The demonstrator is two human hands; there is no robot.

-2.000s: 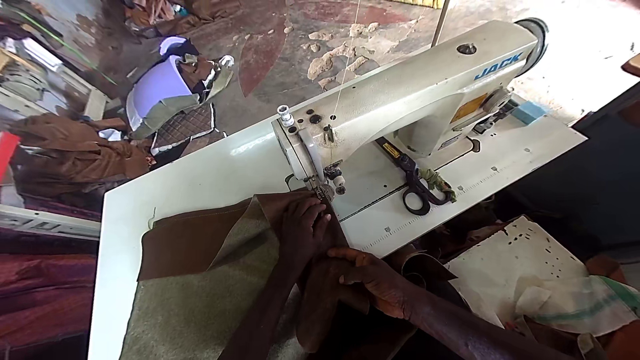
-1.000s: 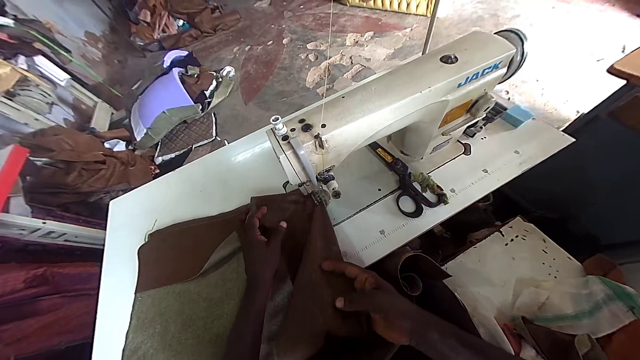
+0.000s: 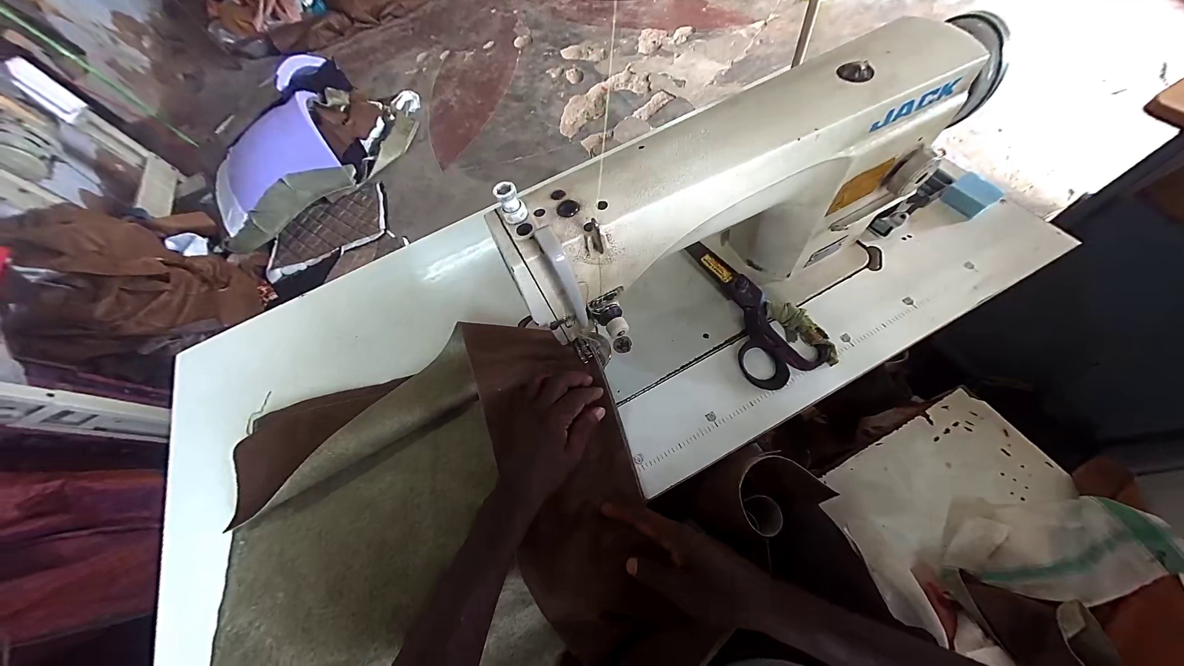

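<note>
A sheet of brown leather-like material with a grey-green backing lies across the white sewing table. Its upper edge reaches the presser foot of the sewing machine. My left hand rests on the brown face just below the foot, fingers bent. Farther down, near the material's right edge, my right hand touches it with the index finger stretched out; whether it pinches a fold cannot be told. Left of my left hand the material is folded over, with the backing showing.
Dark-handled scissors with a cloth-wrapped loop lie under the machine arm. A light blue block sits at the table's far right. Brown rolled material and a pale board are below the right edge. Fabric heaps are at left.
My left hand, lifted with fingers raised a second ago, now lies on the brown material near the foot. The material beside it has flattened, and its left part has folded over more.
</note>
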